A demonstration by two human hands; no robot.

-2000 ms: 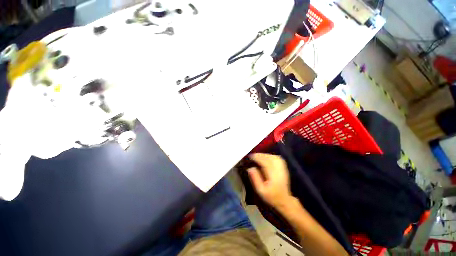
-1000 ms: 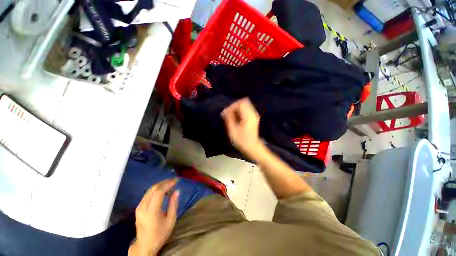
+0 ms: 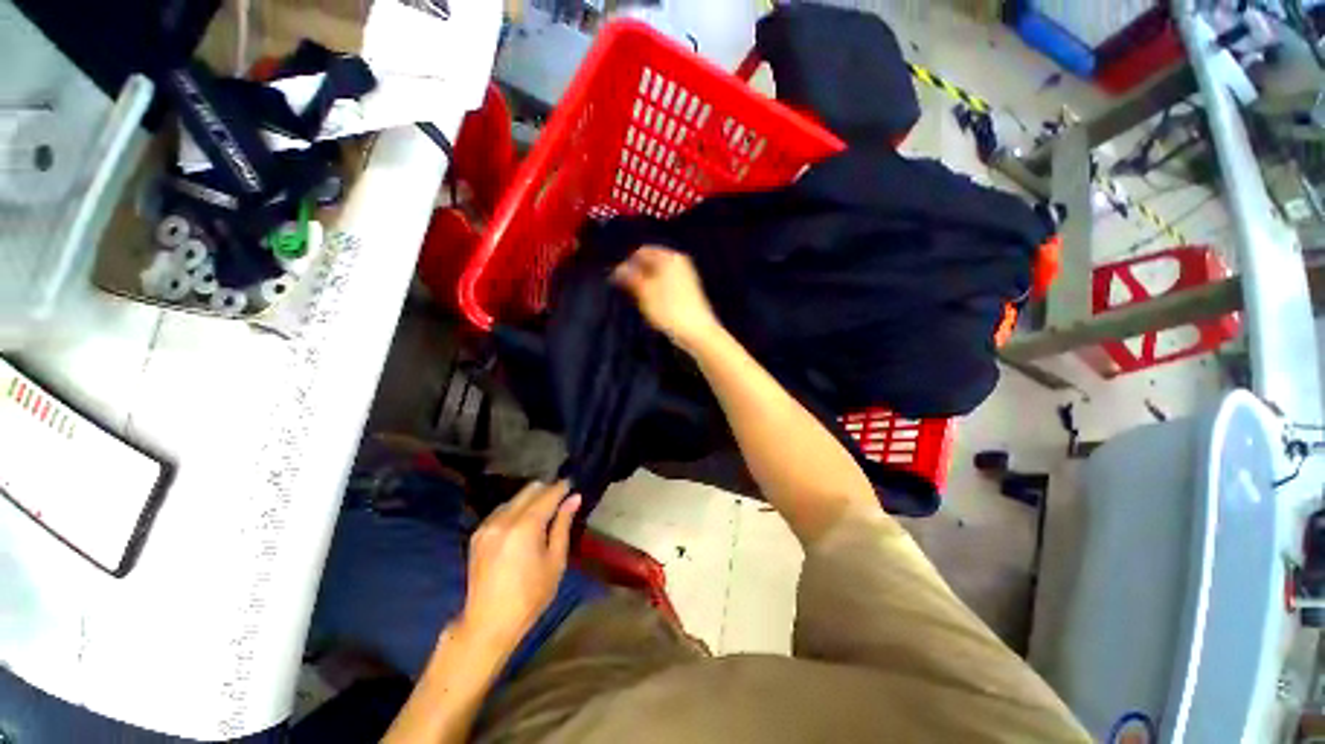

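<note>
Black cloth (image 3: 872, 276) lies heaped over a red slotted basket (image 3: 501, 240), and part of it hangs towards me. My right hand (image 3: 664, 294) is on the cloth at the basket's near side, its fingers curled on a fold and slightly blurred. My left hand (image 3: 516, 564) is lower and to the left, above my lap. Its thumb and fingertips pinch the lower end of the hanging cloth, which stretches between my two hands.
The white table (image 3: 327, 422) at left holds a phone (image 3: 80, 472) and an open box (image 3: 124, 262) with small white spools and dark strips. A dark rounded object (image 3: 840, 70) is behind the basket. A grey-blue curved surface (image 3: 1141, 581) and a metal frame (image 3: 1068, 218) stand at right.
The view has turned from the sewing machine to the basket. My left hand has moved up to the cloth and taken hold of its edge. My right hand now pulls up a fold of cloth.
</note>
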